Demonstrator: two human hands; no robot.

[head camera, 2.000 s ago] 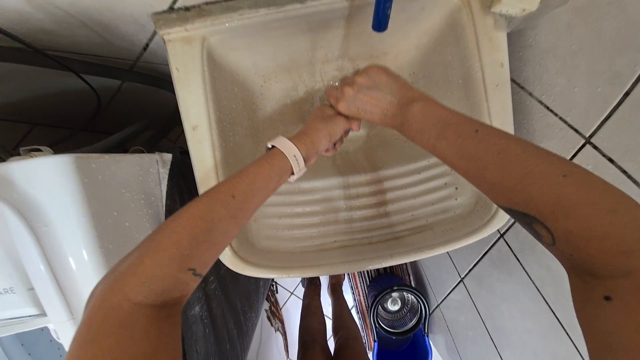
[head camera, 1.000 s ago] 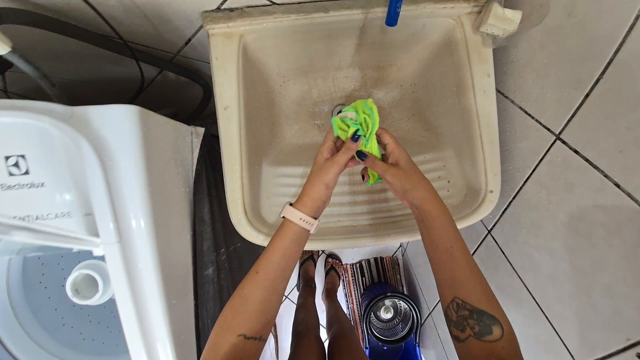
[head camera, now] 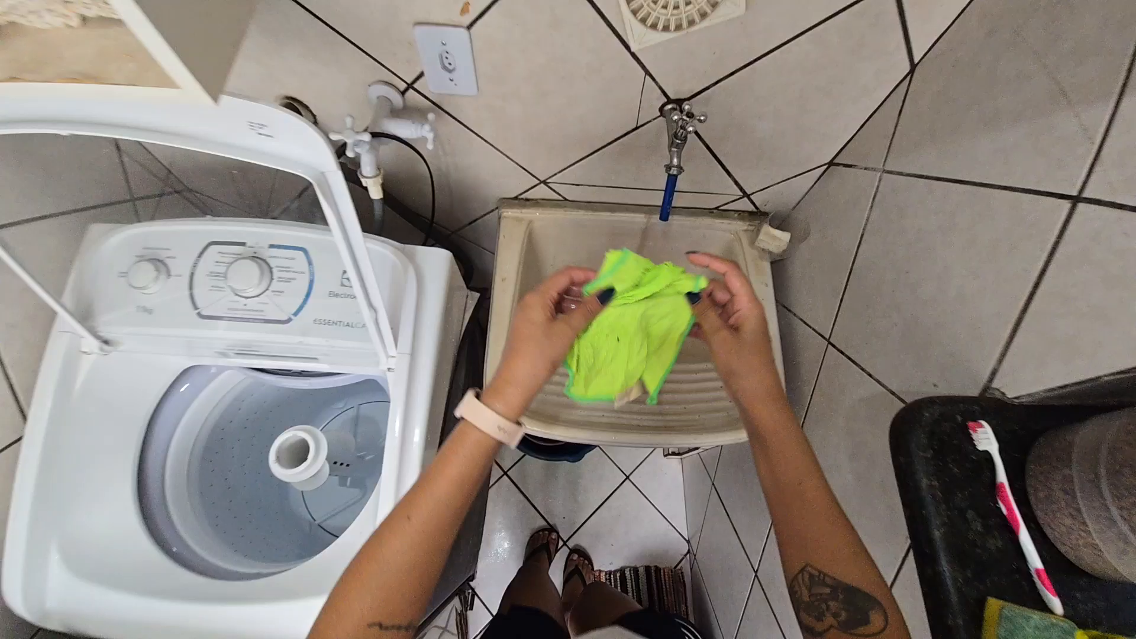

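Note:
A bright lime-green cloth with a darker green edge hangs partly spread between my hands, above the basin of a beige laundry sink. My left hand pinches its upper left edge between thumb and fingers, and a light band circles that wrist. At the upper right corner, my right hand grips the cloth with the thumb while the index finger stands apart. Behind the cloth lies the sink's ribbed washboard slope, partly hidden. A wall tap with a blue spout end is above the sink's back edge.
Left of the sink stands a white top-load washing machine with its lid raised. At the right, a dark stone counter bears a red-and-white toothbrush, a sponge and a round container. A striped rug lies near my feet.
Two seconds ago my hands were clasped together low in the sink. One second ago they held the green cloth bunched; now they are farther apart with it opened out. The view has shifted widely.

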